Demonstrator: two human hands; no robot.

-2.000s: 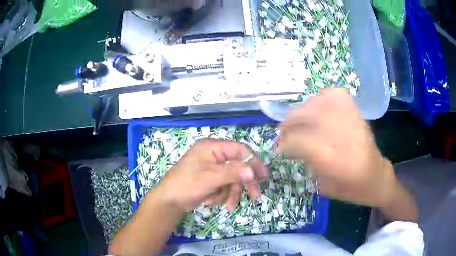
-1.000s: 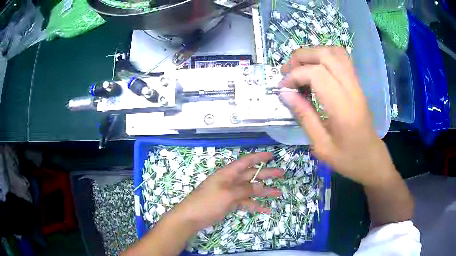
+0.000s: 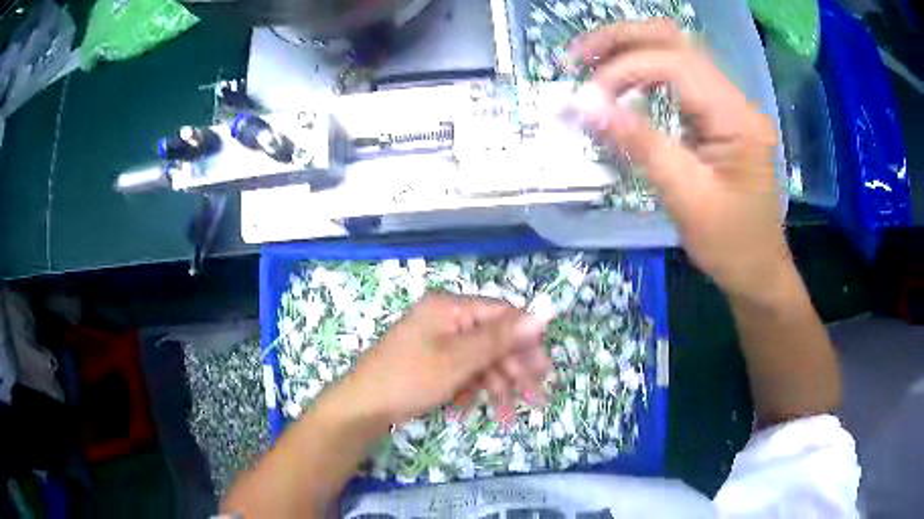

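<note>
My left hand (image 3: pixel 456 355) is over the blue bin (image 3: pixel 657 370), thumb and fingers closed around a small wired connector (image 3: pixel 544 306) with its white end at the fingertips. My right hand (image 3: pixel 709 152) is at the right end of the silver press fixture (image 3: pixel 405 177). Its thumb and index finger pinch a blurred whitish piece that looks like a connector (image 3: pixel 596 105), beside the bright press nest. Glare and blur hide whether the piece touches the nest. The blue bin is full of white connectors with green leads.
A clear tub (image 3: pixel 750 61) of connectors stands right of and behind the fixture. Part of a steel bowl feeder (image 3: pixel 344 15) shows behind. The pneumatic cylinder (image 3: pixel 142 179) sticks out left. Blue plastic (image 3: pixel 869 142) lies far right; a green bag (image 3: pixel 132 28) is at back left.
Since a second ago, my right hand has shifted slightly right and up from the nest. My left fingers, spread before, have closed together. The whole view has shifted, so the bench appears higher.
</note>
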